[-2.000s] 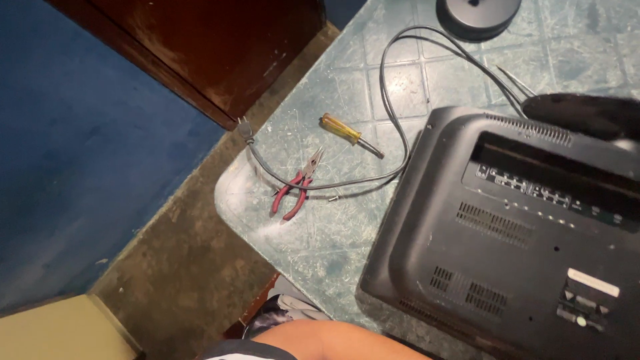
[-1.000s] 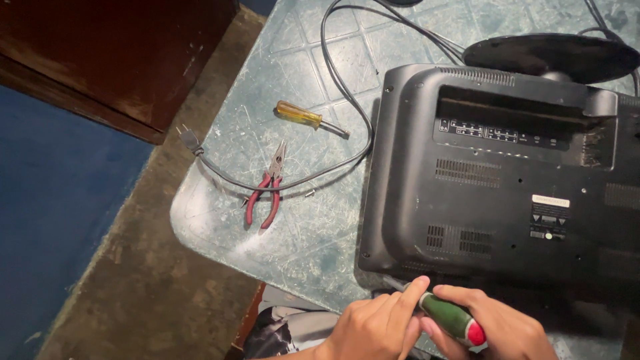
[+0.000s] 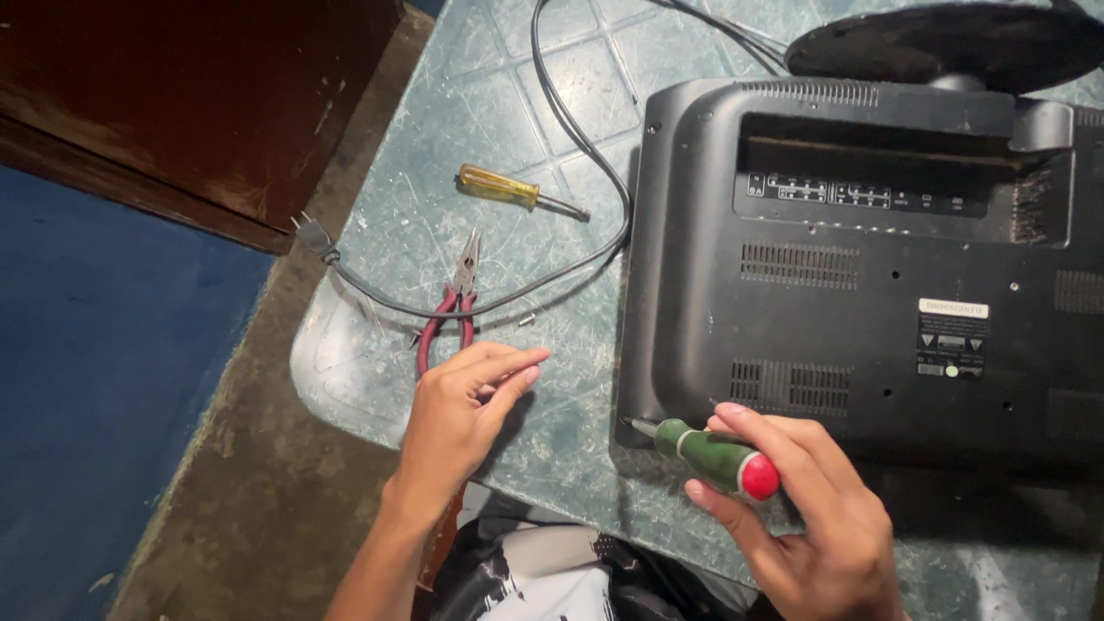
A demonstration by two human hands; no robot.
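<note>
A black flat-screen television [image 3: 862, 328] lies with its back up on the table. My right hand [image 3: 802, 509] has its thumb and fingers around the butt of a green screwdriver [image 3: 707, 453] with a red end; its tip meets the television's near left corner. My left hand [image 3: 470, 414] is over the table left of that corner, thumb and forefinger close together; whether something small is between them I cannot tell. Just beyond it lie red-handled needle-nose pliers [image 3: 457, 302], partly covered by the hand. A screwdriver with a yellow handle [image 3: 500, 187] lies farther back.
A grey power cord [image 3: 552, 280] loops over the pliers, its plug [image 3: 315, 239] at the table's left edge. A small metal piece [image 3: 527, 319] lies by the cord. The television's oval stand [image 3: 940, 47] sticks out at the back. The scratched green table [image 3: 569, 509] has a rounded left corner.
Both hands were out of view two seconds ago, then together on the green screwdriver at the television's corner. My left hand has since moved left, off the screwdriver, towards the pliers.
</note>
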